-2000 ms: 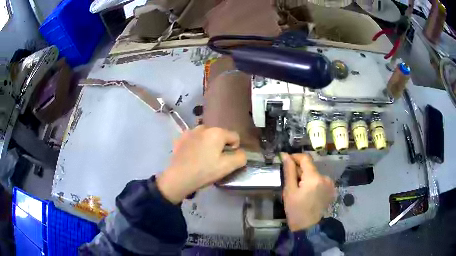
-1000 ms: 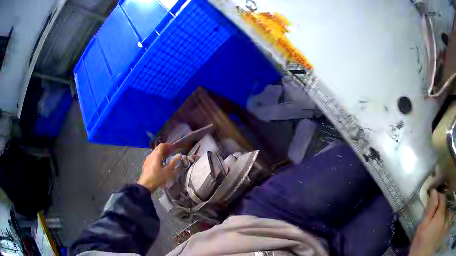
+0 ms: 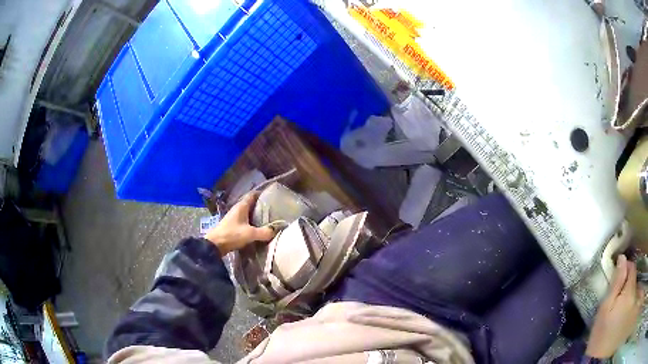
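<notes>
My left hand [image 3: 240,229] is at a cardboard box [image 3: 302,160] below the table, with its thumb and fingers around a rolled greyish-brown fabric bundle [image 3: 279,203]. More rolled and folded bundles [image 3: 295,250] lie beside it, close to my legs. My right hand [image 3: 617,313] is at the far right, partly cut off, at the table's front edge by a pale curved part. Its fingers are close together, and whether it holds that part cannot be told. Brown fabric [image 3: 634,89] shows at the right rim.
A large blue plastic crate [image 3: 213,99] stands behind the box. The white table [image 3: 511,85] with an orange-yellow sticker is at the upper right. Pale flat pieces [image 3: 419,192] lie below its edge. My legs [image 3: 440,270] are under the table.
The view has turned from the sewing machine to the floor at the left. My left hand left the fabric at the machine, reached to the box and took hold of a bundle.
</notes>
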